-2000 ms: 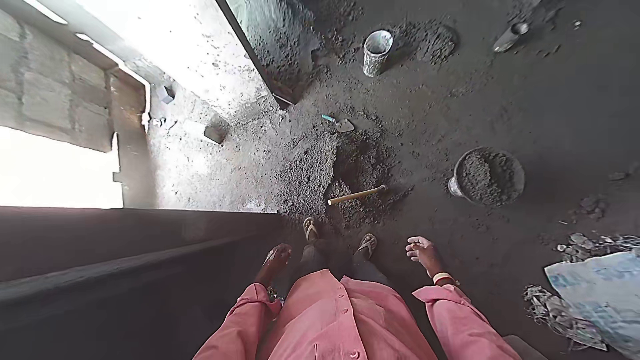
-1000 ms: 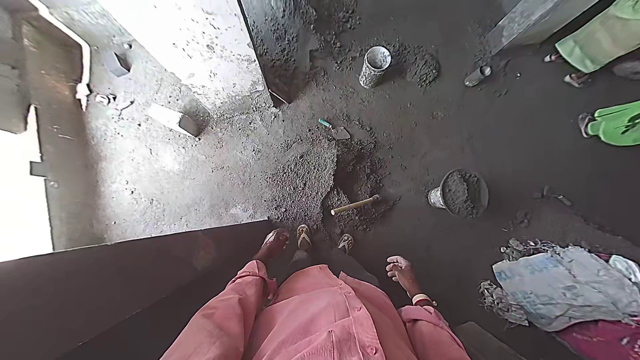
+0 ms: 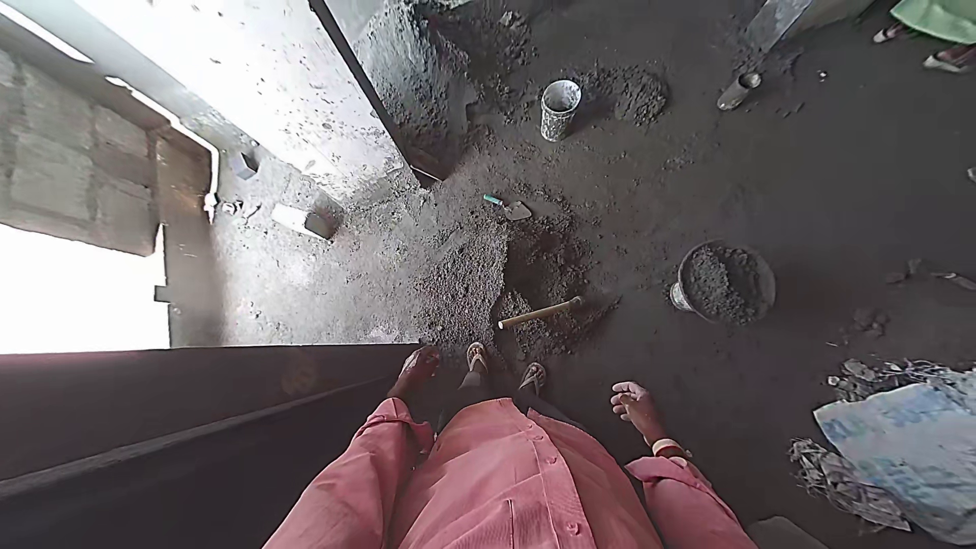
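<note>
My left hand [image 3: 417,371] hangs at my side by the dark wall edge; nothing is seen in it, and its fingers are not clear. To the right, my right hand [image 3: 637,406] hangs free with nothing in it, fingers loosely bent and apart. Ahead of my sandalled feet, a wooden-handled tool [image 3: 540,313] lies across a pile of damp mortar [image 3: 545,252], its head partly hidden. A pointed trowel [image 3: 516,210] with a green handle rests at the pile's far edge. A round pan of mortar [image 3: 724,282] stands on the floor to the right, nearest my right hand.
A mortar-spattered bucket [image 3: 559,110] stands farther off, with a small metal vessel [image 3: 739,91] to its right. A printed plastic sack [image 3: 907,450] lies at the right. A dark wall [image 3: 191,412] runs along the left. At the top right are a person's feet [image 3: 945,59] and green cloth.
The view has shifted. At the top right, less of the person in green shows than one second ago. The tools and containers lie as before, and both my hands still hang low.
</note>
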